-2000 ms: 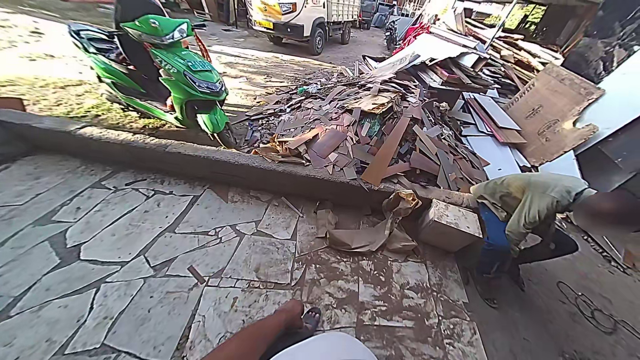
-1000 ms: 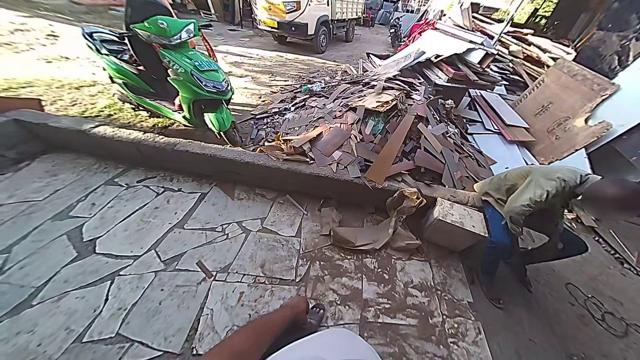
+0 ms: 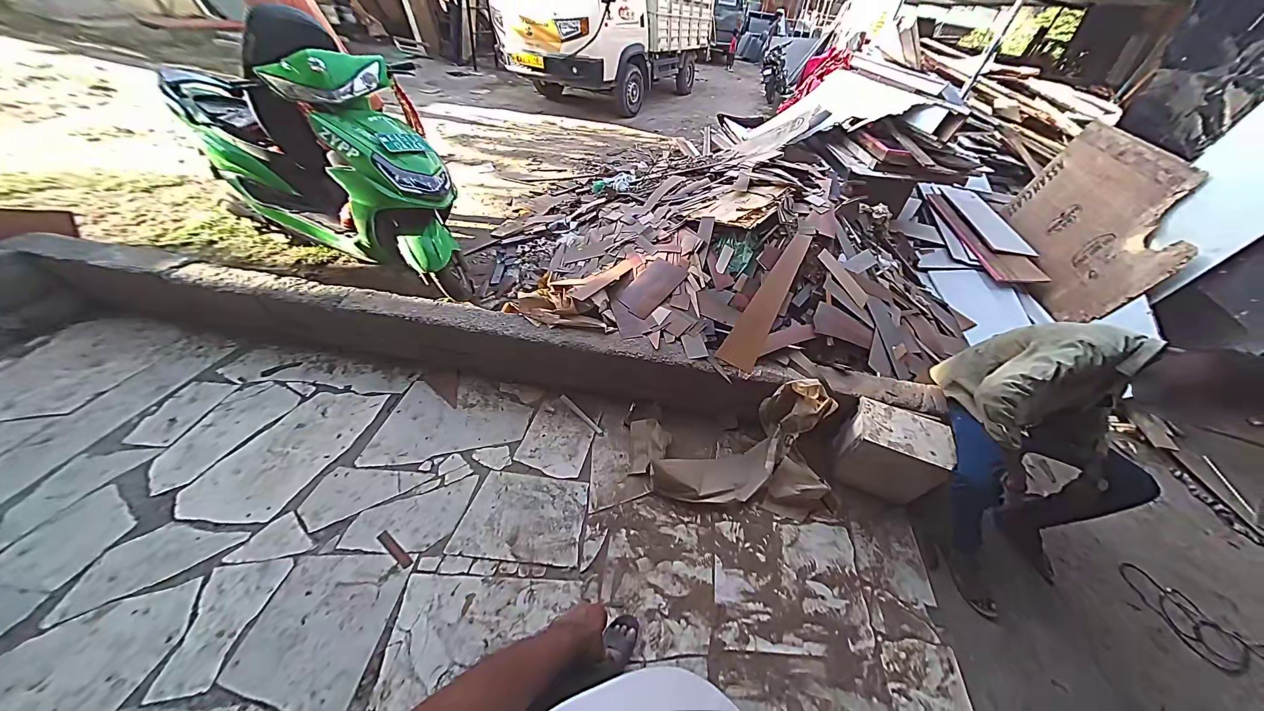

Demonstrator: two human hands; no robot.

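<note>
My left hand (image 3: 583, 627) is at the bottom centre, with the forearm reaching in from the lower left edge. It hangs over the paving beside a foot in a dark sandal (image 3: 620, 640). Its fingers are too blurred to tell whether they hold the small pale thing (image 3: 604, 589) near them. White cloth (image 3: 647, 691) shows at the bottom edge. My right hand is out of view. Ahead lie crumpled brown paper (image 3: 716, 476) and a dusty square block (image 3: 897, 444), both by the low wall. A small reddish-brown strip (image 3: 395, 549) lies on the stone paving (image 3: 281, 459).
A low concrete wall (image 3: 395, 326) crosses ahead. Beyond it are a heap of board scraps (image 3: 681, 267), a green scooter (image 3: 370, 173) and a truck (image 3: 602, 44). At the right a person (image 3: 1047, 395) sits bent forward, near a thin dark cable (image 3: 1185, 617) on the ground.
</note>
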